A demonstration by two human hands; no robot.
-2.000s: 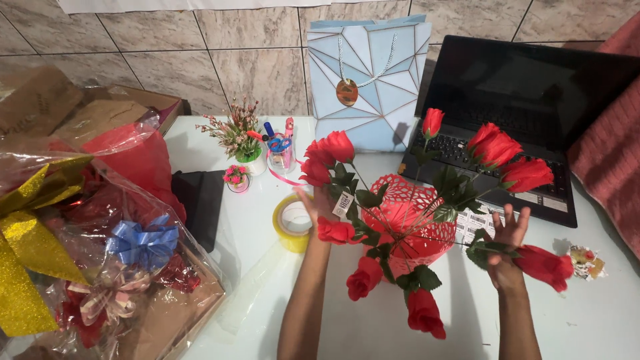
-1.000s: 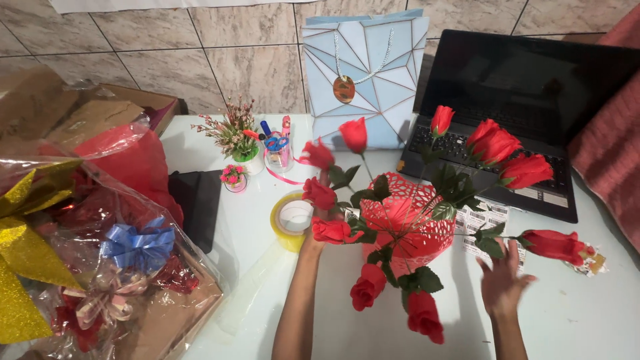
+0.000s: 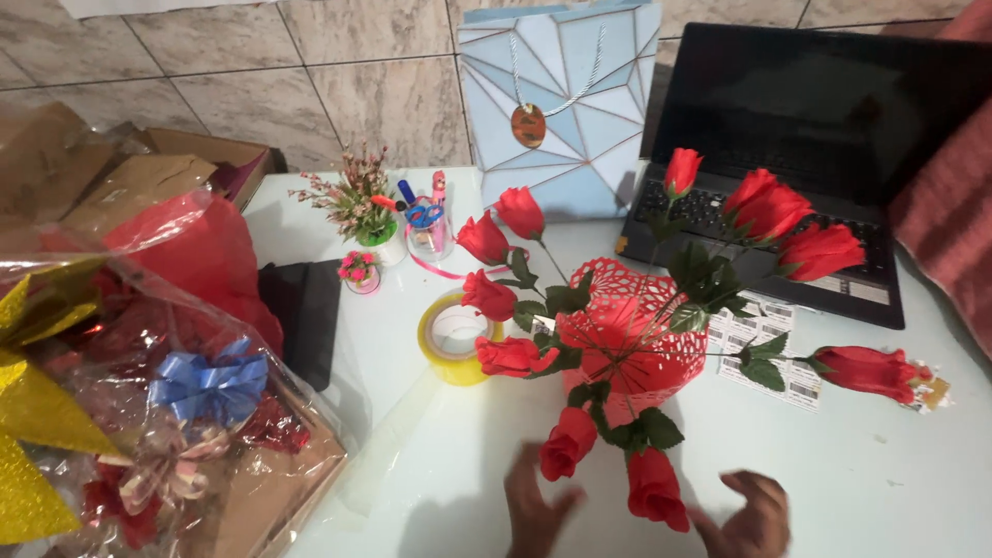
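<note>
Several artificial red roses with green leaves fan out from a red lattice vase point(image 3: 682, 341) near the middle of the table. My left hand point(image 3: 537, 504) is at the bottom, just below a drooping rose point(image 3: 568, 443), fingers apart, with nothing seen in it. My right hand point(image 3: 748, 515) is to the right of the lowest rose point(image 3: 656, 490), fingers curved and apart, holding nothing visible; its thumb is close to the petals, and whether they touch I cannot tell. One rose point(image 3: 868, 372) stretches far to the right, over a sheet of printed labels point(image 3: 802, 384).
A roll of yellow tape point(image 3: 428, 353) lies left of the vase. Behind stand a pen cup point(image 3: 430, 239), a potted plant point(image 3: 385, 246), a blue-white gift bag point(image 3: 562, 170) and an open laptop point(image 3: 883, 287). Plastic-wrapped bows and cardboard point(image 3: 263, 496) fill the left side.
Both hands have moved down toward the near side, away from the roses at the left and right. The left-side roses are more spread out than two seconds ago.
</note>
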